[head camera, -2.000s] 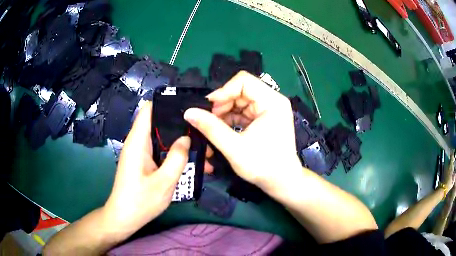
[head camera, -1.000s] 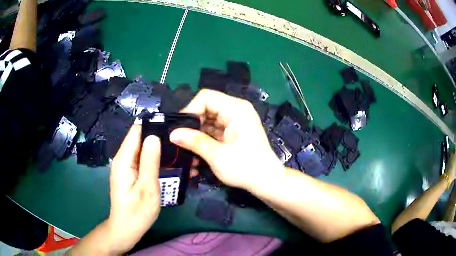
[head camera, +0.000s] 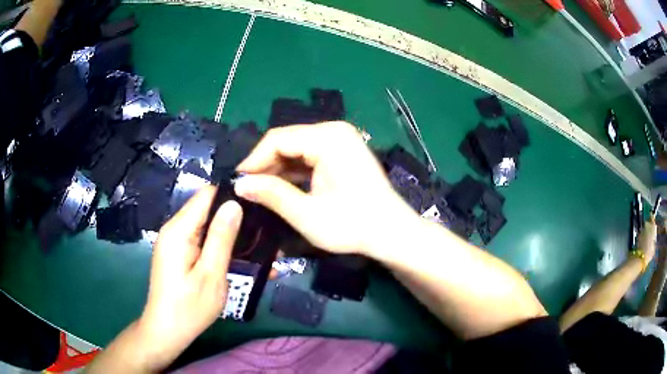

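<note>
A black phone body (head camera: 257,272) is held upright in my left hand (head camera: 191,274), its white dotted keypad board at the lower end. Thin red wires show above the keypad board. My left thumb presses on its face. My right hand (head camera: 333,193) pinches thumb and forefinger at the phone's top edge; its fingers hide most of the upper part. Whether a separate inner cover is between them cannot be told. Loose black inner covers (head camera: 113,157) lie heaped at the left and beneath my hands. Open tweezers (head camera: 412,131) lie beyond.
A smaller pile of black covers (head camera: 494,150) lies at the right. A pale dividing strip (head camera: 439,51) crosses the green bench. Dark phones (head camera: 613,128) lie beyond it. Another person's arm (head camera: 611,281) reaches in at the right, and another arm (head camera: 38,22) shows at upper left.
My right hand has moved from the phone's right side to its top edge. The phone body has tilted slightly and sits lower left. The arm at upper left was absent in the earliest frame.
</note>
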